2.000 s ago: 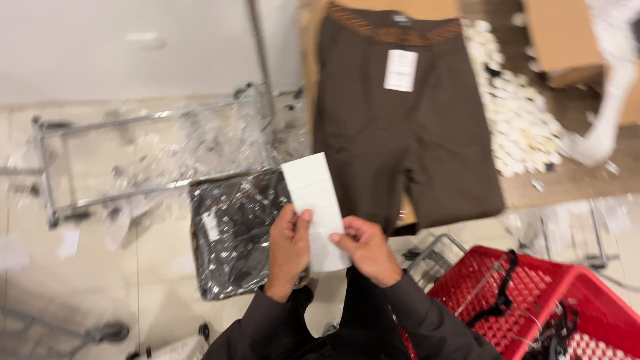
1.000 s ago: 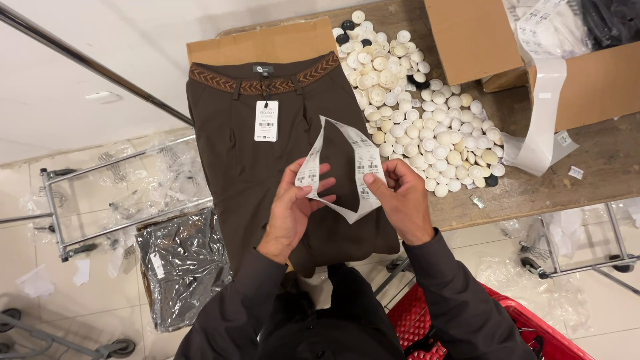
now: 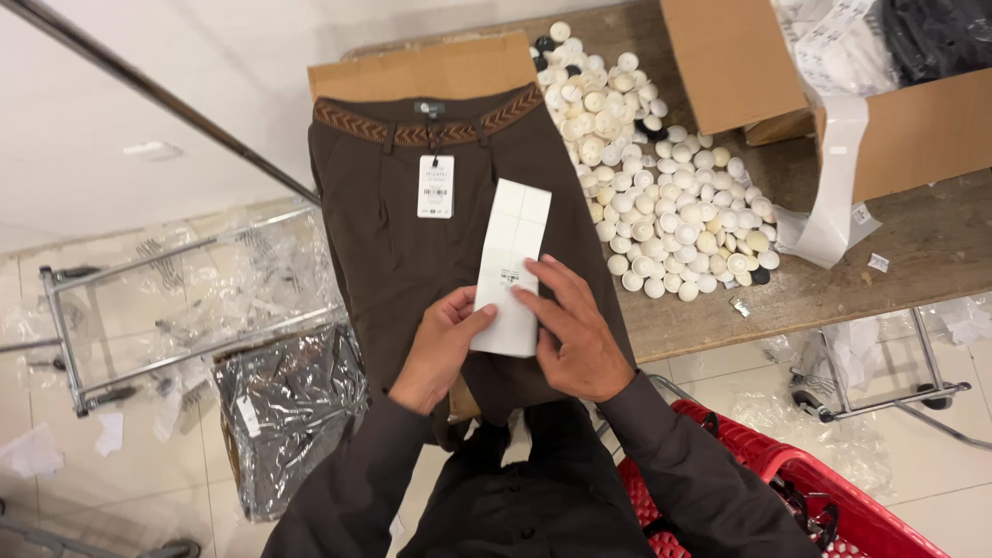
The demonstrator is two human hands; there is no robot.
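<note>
Brown trousers [image 3: 457, 256] with a braided belt [image 3: 403, 135] lie over the table's left end, partly on cardboard. A white hang tag [image 3: 435, 187] with a barcode hangs from their waist. Above the trousers, a white label strip [image 3: 517, 221] is pinched at its lower left edge by my left hand [image 3: 439, 341], thumb on top. My right hand [image 3: 577, 333] rests its fingertips on the strip's right side, beside a small printed label; whether it also grips the strip from below is hidden.
Security tag discs [image 3: 674, 225] in a heap cover the wooden table [image 3: 697, 325] right of the trousers. An open cardboard box [image 3: 922, 139] holds bagged garments, a label strip over its edge. Below are a red basket [image 3: 837, 496], metal rack bases [image 3: 186, 306] and a plastic-wrapped package [image 3: 294, 411].
One second ago both hands held the strip spread in a loop; now it lies flat and upright between them. My right hand has moved onto its face.
</note>
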